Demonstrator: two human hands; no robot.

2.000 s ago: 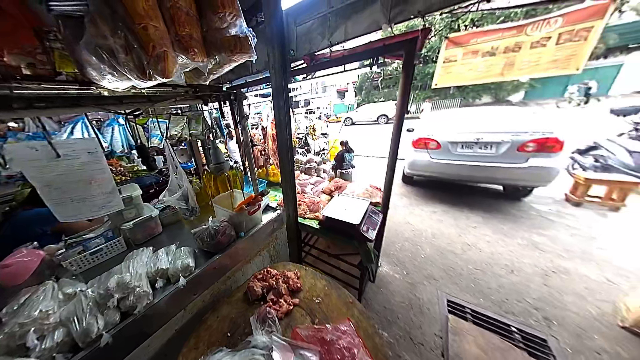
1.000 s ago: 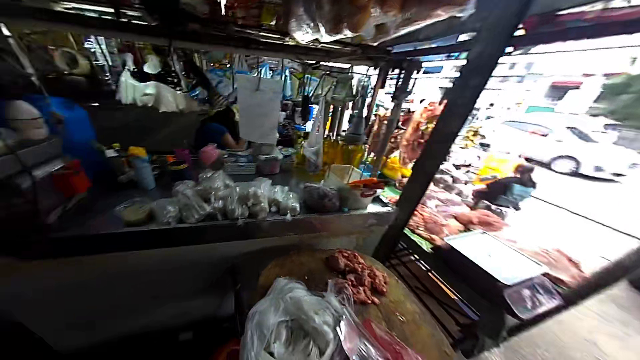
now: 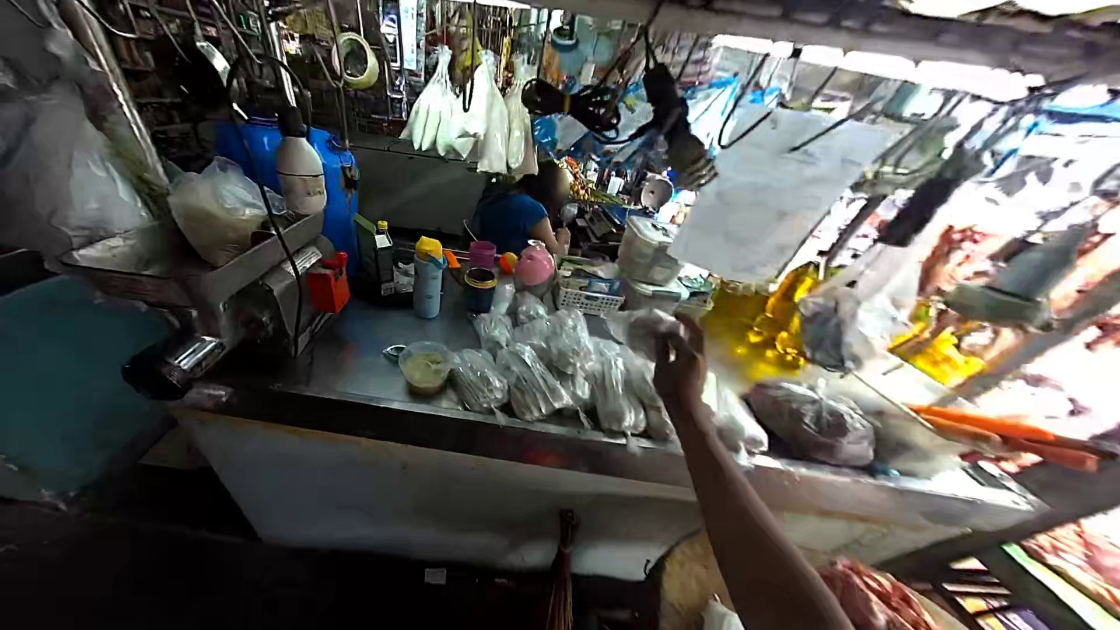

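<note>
My right hand [image 3: 680, 363] reaches over the metal counter from the lower right, its fingers closed on a clear plastic bag [image 3: 646, 329]. Below and to the left of it, several bundled clear plastic bags [image 3: 534, 381] lie along the counter's front edge. A tied bag with dark contents [image 3: 814, 424] rests to the right of the hand. Raw meat [image 3: 875, 597] shows at the bottom right, partly behind my forearm, beside a round wooden block [image 3: 689, 569]. My left hand is out of view.
A meat grinder [image 3: 254, 297] stands on the counter's left end, near a blue drum [image 3: 337, 188]. A container of pale liquid [image 3: 426, 367] sits near the front edge. A sheet of paper [image 3: 774, 192] hangs above. A person in blue [image 3: 512, 219] is behind the counter.
My right hand has come into view and holds a plastic bag over the counter. The view has swung left, from the street to the counter.
</note>
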